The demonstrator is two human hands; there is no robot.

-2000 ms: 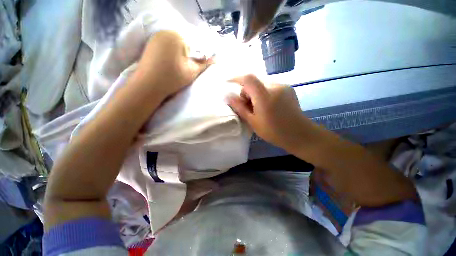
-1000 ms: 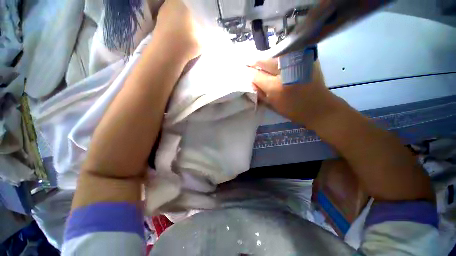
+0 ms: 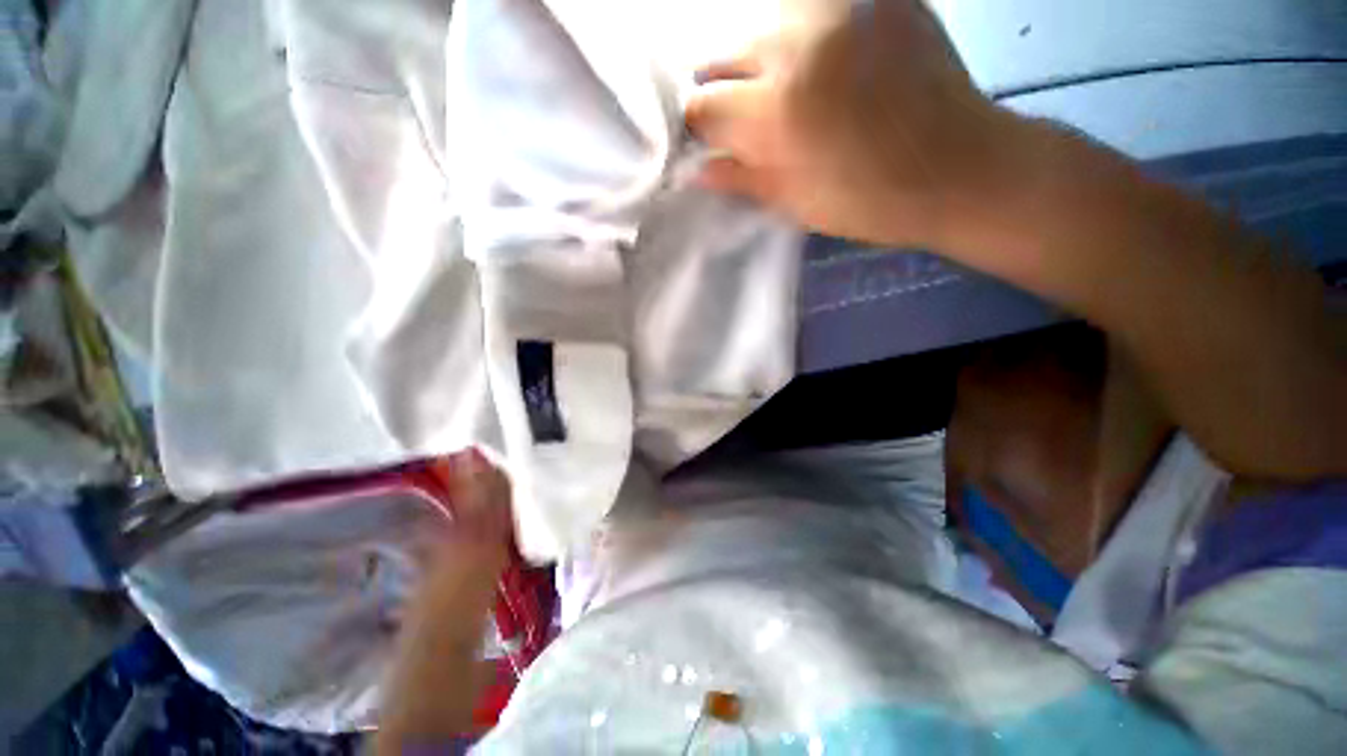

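A pale garment point(image 3: 340, 296) lies over the table and hangs over its front edge, with a dark label point(image 3: 541, 392) showing on a folded band. My right hand point(image 3: 827, 126) is at its upper right, fingertips pinching the cloth in the glare. My left hand point(image 3: 470, 524) is low at the left, blurred, below the hanging cloth by the red basket. Its fingers are partly hidden, and whether it holds cloth cannot be told. The needle area is out of view.
The white machine bed point(image 3: 1152, 59) and grey table edge with its ruler point(image 3: 946, 296) run to the right. A red basket point(image 3: 517, 628) with pale cloth is below left. More crumpled cloth lies at the far left. My lap is below the edge.
My left hand has dropped from the sewing area to the lower left. The label is exposed again. The view has shifted, so the needle area and ribbed knob have left the picture.
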